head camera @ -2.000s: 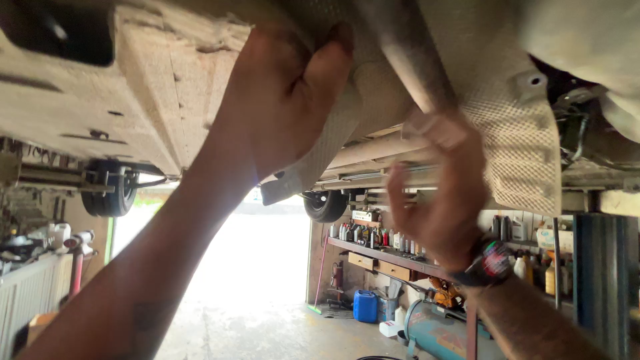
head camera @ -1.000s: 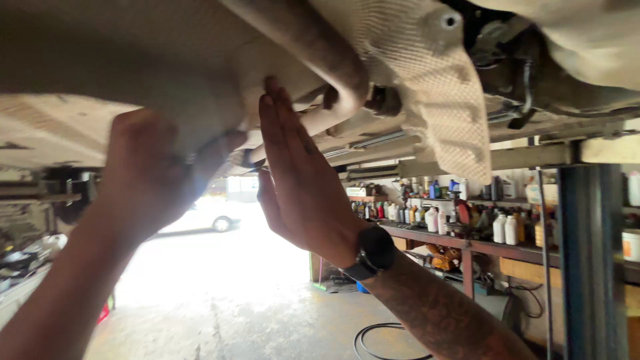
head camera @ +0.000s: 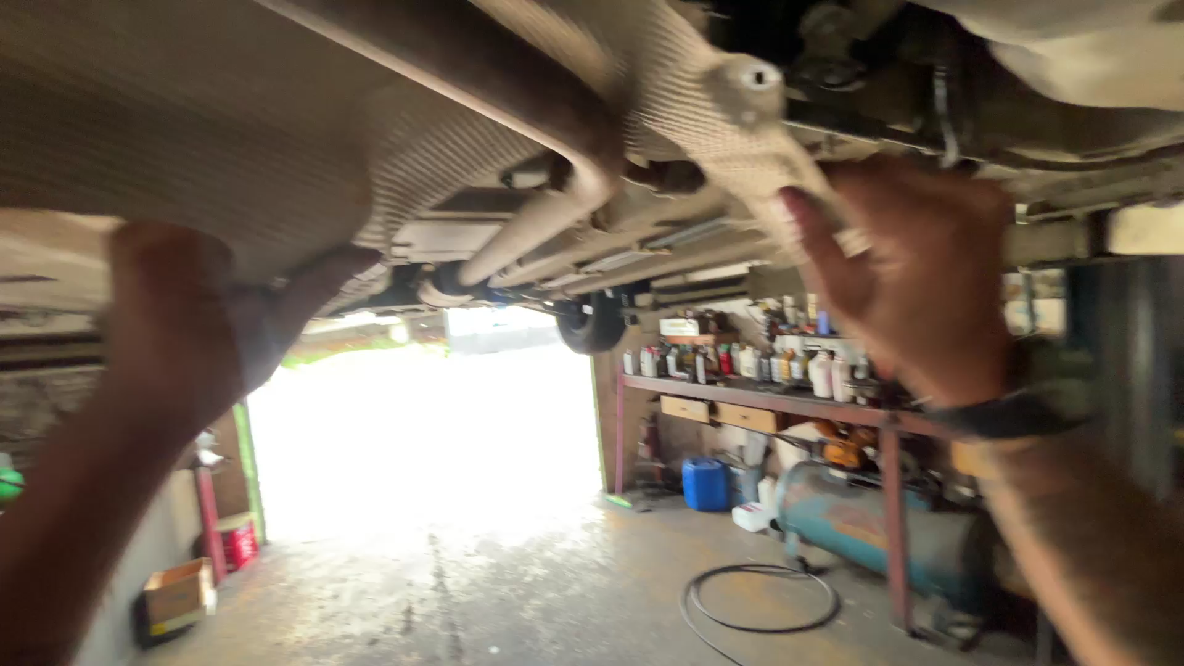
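Overhead is the underside of a raised vehicle, with a large dimpled metal heat shield (head camera: 277, 120) around a bent exhaust pipe (head camera: 546, 92). My left hand (head camera: 213, 305) grips the shield's lower left edge, thumb toward its inner side. My right hand (head camera: 916, 268), with a dark watch on the wrist, pinches the right edge of the shield, below a tab with a bolt hole (head camera: 758, 78). The pipe runs between both hands, and neither hand touches it. Both hands are somewhat blurred, and the left fingers are partly hidden behind the shield.
A vehicle wheel (head camera: 592, 322) hangs farther back. On the right stand a workbench (head camera: 758, 396) with many bottles, a teal compressor tank (head camera: 860, 518) and a blue lift post (head camera: 1128, 361). A blue jerrycan (head camera: 706, 484) and a coiled hose (head camera: 760, 599) lie on the floor; a cardboard box (head camera: 178, 597) is at left.
My right hand has moved right, from beside the pipe to the shield's right edge, and has taken hold there. My left hand remains at the left part of the shield.
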